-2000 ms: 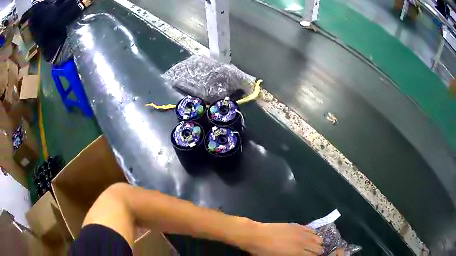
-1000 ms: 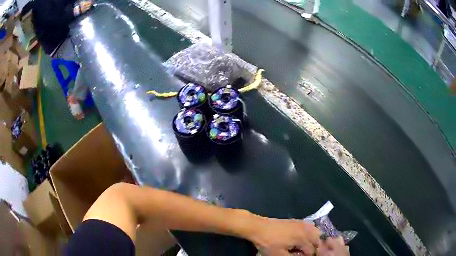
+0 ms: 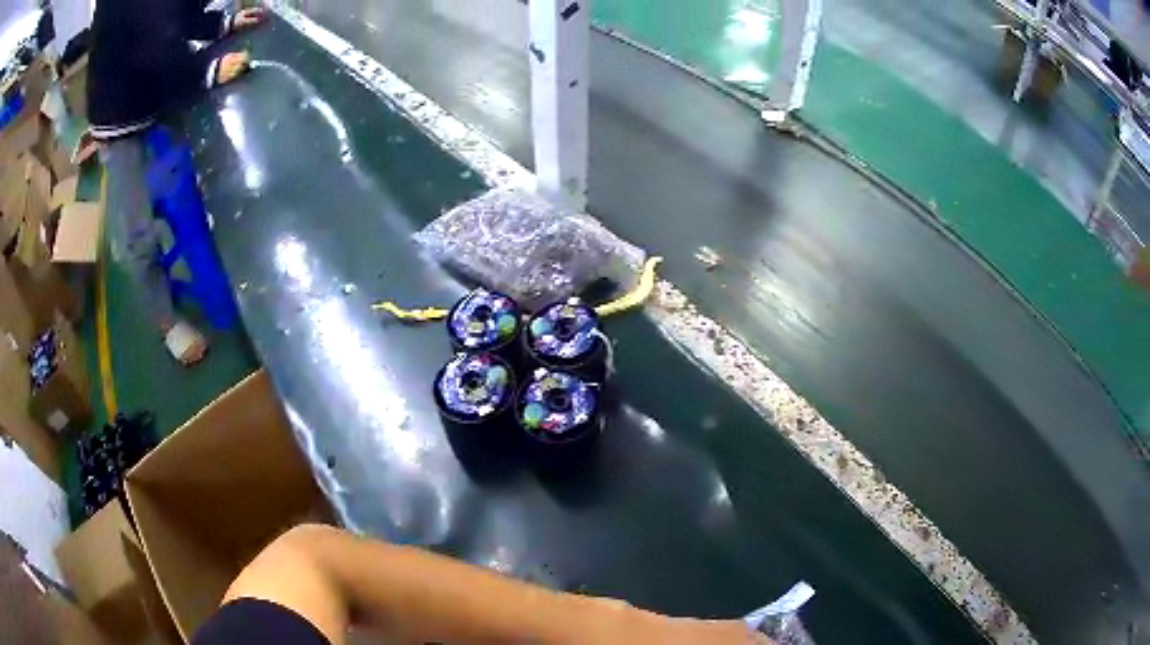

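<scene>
A small clear parts bag with a white label (image 3: 784, 615) lies at the bottom edge, cut off by it. My left forearm crosses the bottom of the view; my left hand (image 3: 713, 633) is beside the bag, mostly cut off, so its fingers and grip are hidden. My right hand is not in view. Four black housings with blue ring-shaped circuit boards (image 3: 559, 403) stand grouped on the dark green bench sheet (image 3: 656, 529).
A large clear parts bag (image 3: 523, 246) lies behind the housings, with yellow tie strips (image 3: 410, 311) beside them. A white post (image 3: 559, 101) stands by the speckled rail (image 3: 807, 416). An open carton (image 3: 221, 479) is at left. A person in black (image 3: 151, 63) stands beyond, near a blue stool (image 3: 189, 233).
The view has tilted upward, so the housings appear lower and my hands have slipped towards or past the bottom edge. The person at far left has gone from bending to standing more upright.
</scene>
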